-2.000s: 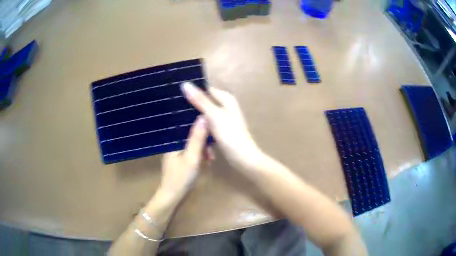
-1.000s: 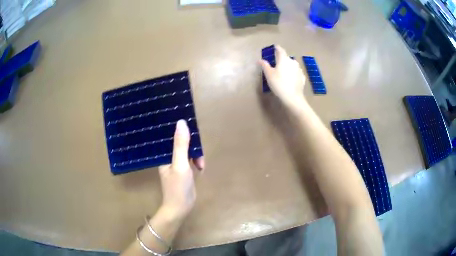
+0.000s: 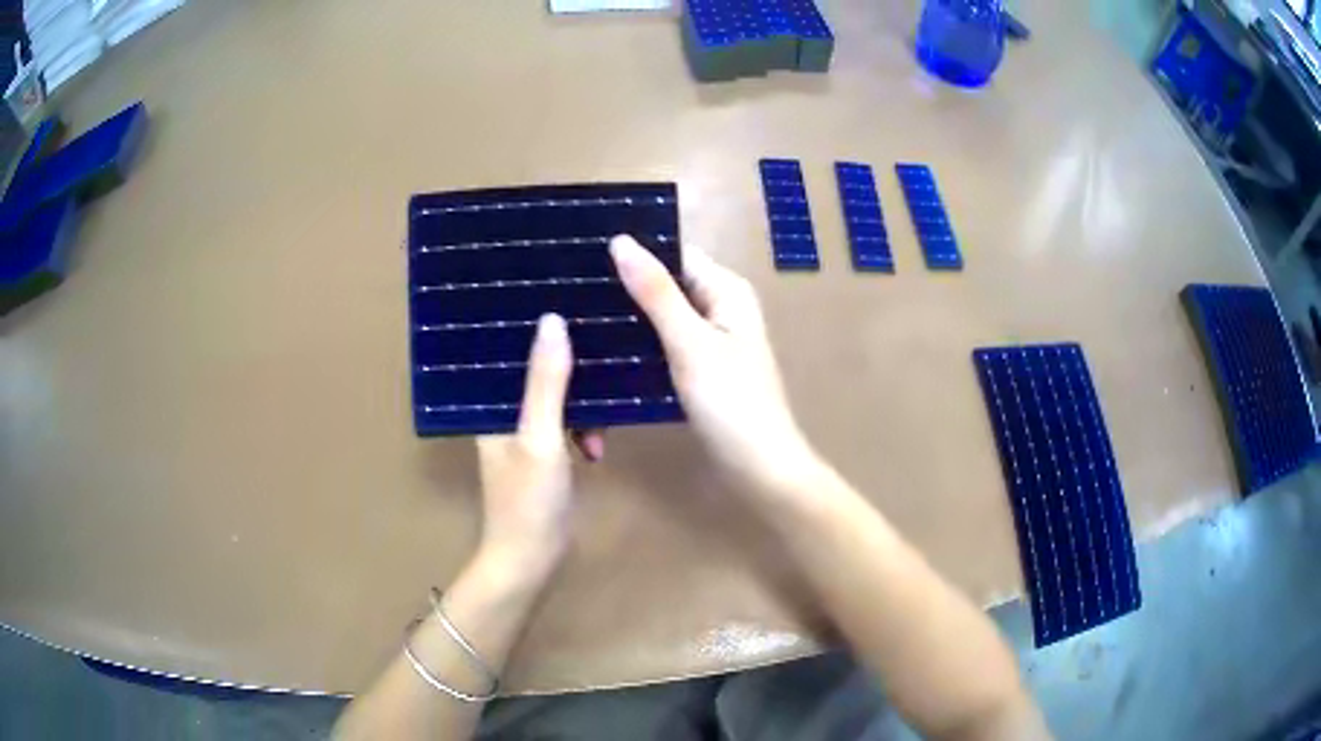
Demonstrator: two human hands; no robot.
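Note:
A dark-blue, nearly square solar cell piece (image 3: 493, 311) with silver lines is held above the table in both hands. My left hand (image 3: 533, 463) grips its lower edge, thumb on top, fingers mostly hidden underneath. My right hand (image 3: 710, 340) grips its right edge, thumb on the face, fingers partly hidden. Three narrow cell strip piles stand in a row to the right: a left one (image 3: 788, 214), a middle one (image 3: 864, 217) and a right one (image 3: 929, 216). Whether the held piece is one cell or a thin stack, I cannot tell.
A half-cut cell (image 3: 1061, 489) overhangs the table's (image 3: 217, 478) right front edge. A stack of uncut cells (image 3: 1255, 388) lies at the far right. Finished strip stacks (image 3: 73, 188) lie far left. A cell block (image 3: 758, 41) and a clear blue bottle (image 3: 959, 41) stand at the back.
My right hand has left the strips and come back to the held piece, now gripping its right edge. Three strip piles now show in the row, where two showed at first.

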